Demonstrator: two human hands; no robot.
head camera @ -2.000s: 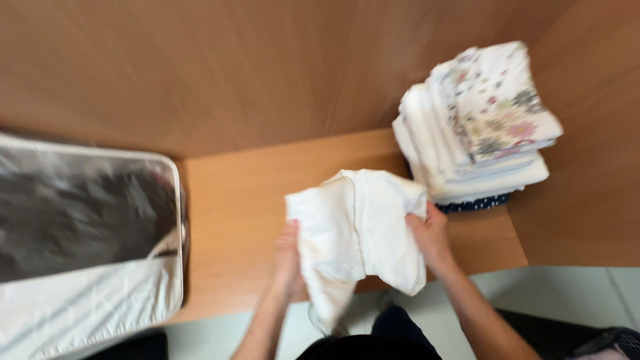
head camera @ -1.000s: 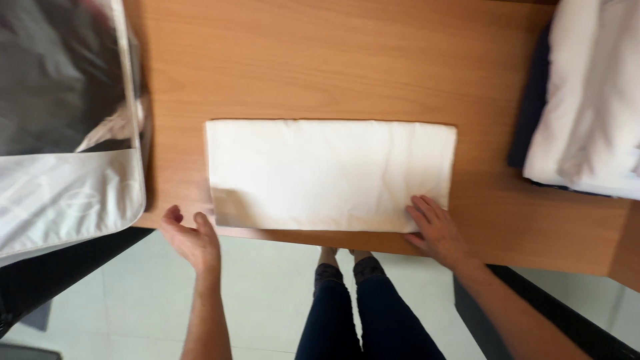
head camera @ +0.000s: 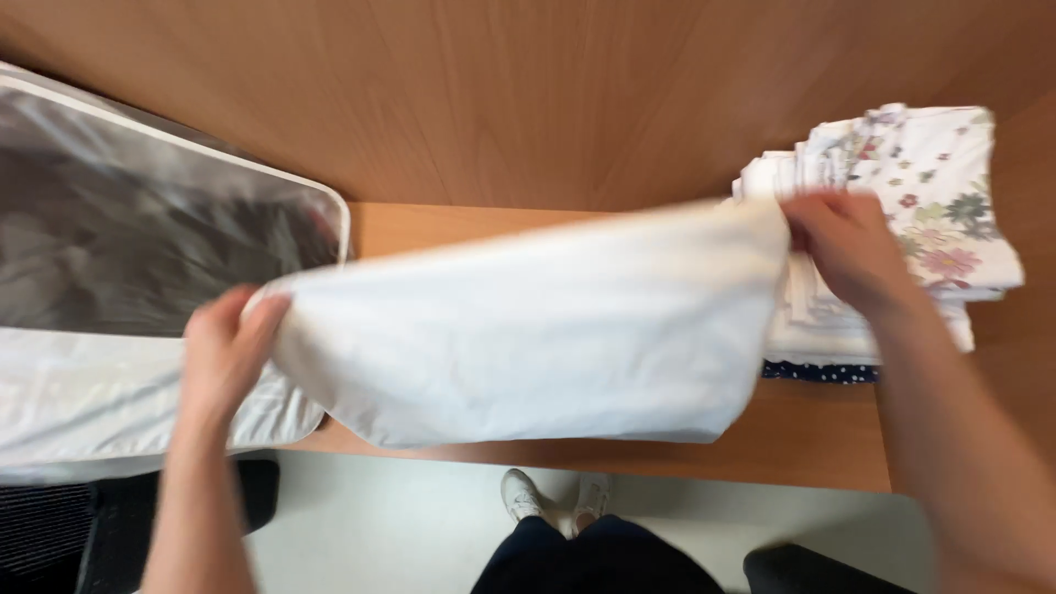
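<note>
A folded white cloth (head camera: 528, 338) hangs stretched between my two hands above the wooden table. My left hand (head camera: 235, 330) grips its left upper corner, near the clear-topped storage bag. My right hand (head camera: 841, 239) pinches the right upper corner, in front of a stack of folded fabrics. On top of that stack lies a white floral-print cloth (head camera: 940, 198); white folded cloths (head camera: 825, 330) lie beneath it, and a navy dotted cloth (head camera: 817, 372) is at the bottom. Part of the stack is hidden by my right hand and the held cloth.
A zippered storage bag (head camera: 99, 396) with a transparent panel and dark contents covers the table's left side. Wooden panels (head camera: 528, 99) rise behind and at the right of the wooden tabletop (head camera: 792, 445). Dark chair parts (head camera: 256, 495) show below left, and another dark object (head camera: 817, 569) below right.
One second ago the white cloth lay flat on the table with my hands at its lower edge; now both hands hold it raised by its upper corners. The view has shifted.
</note>
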